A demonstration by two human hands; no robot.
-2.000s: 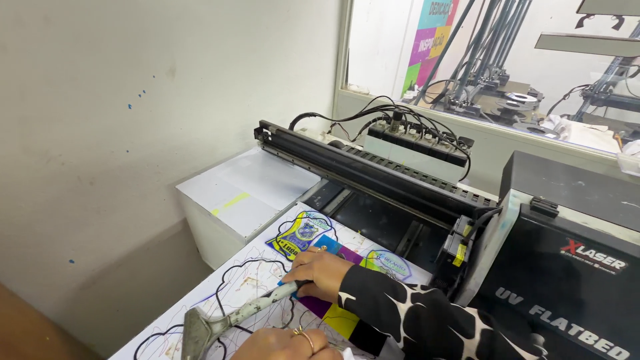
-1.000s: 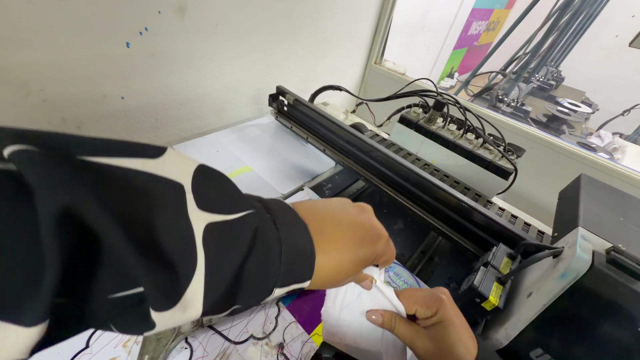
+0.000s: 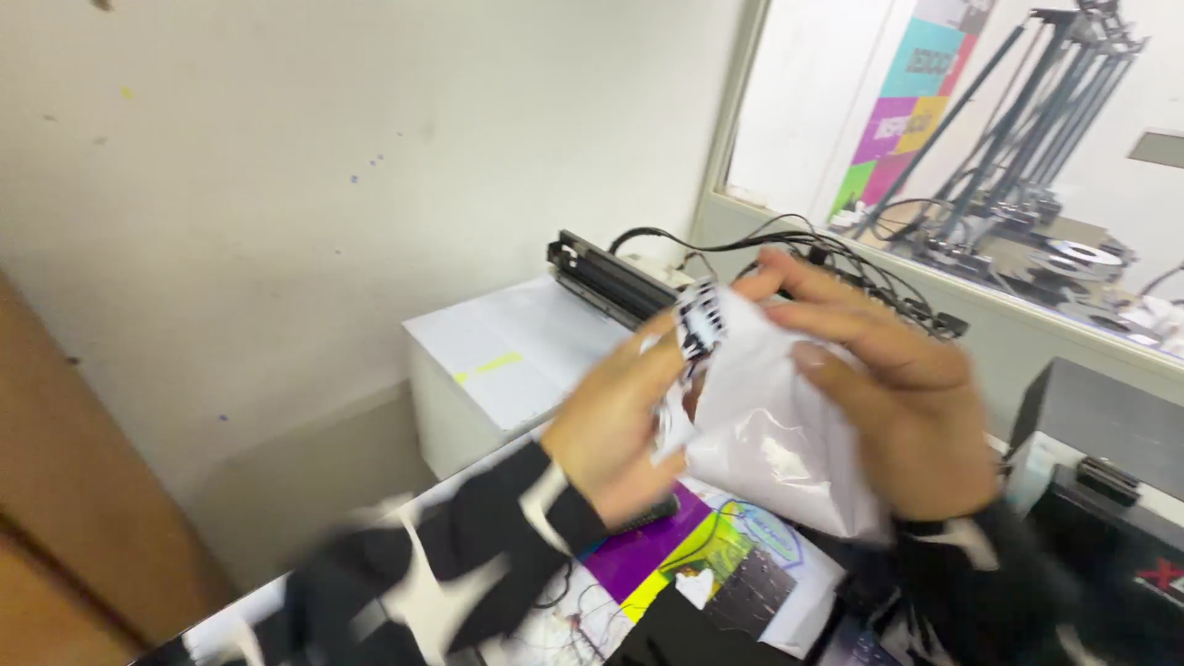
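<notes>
A white plastic packet, glossy and crumpled, is held up in front of me between both hands, above the printed sheets. My left hand grips its torn-looking left edge, beside a strip with black-and-white print. My right hand holds the upper right side, fingers spread over the top; it is blurred. What the packet contains cannot be told. Beneath it lies a colourful printed sheet in purple and yellow.
A black printer rail with cables runs behind the hands. To its left stands a white box-like surface with yellow marks. A black-and-grey machine housing is at right. Behind a window stands machinery with rods.
The white packet is now raised and seen more fully between both hands. The scraper-like tool seen near the hands at first is no longer visible. The view has shifted.
</notes>
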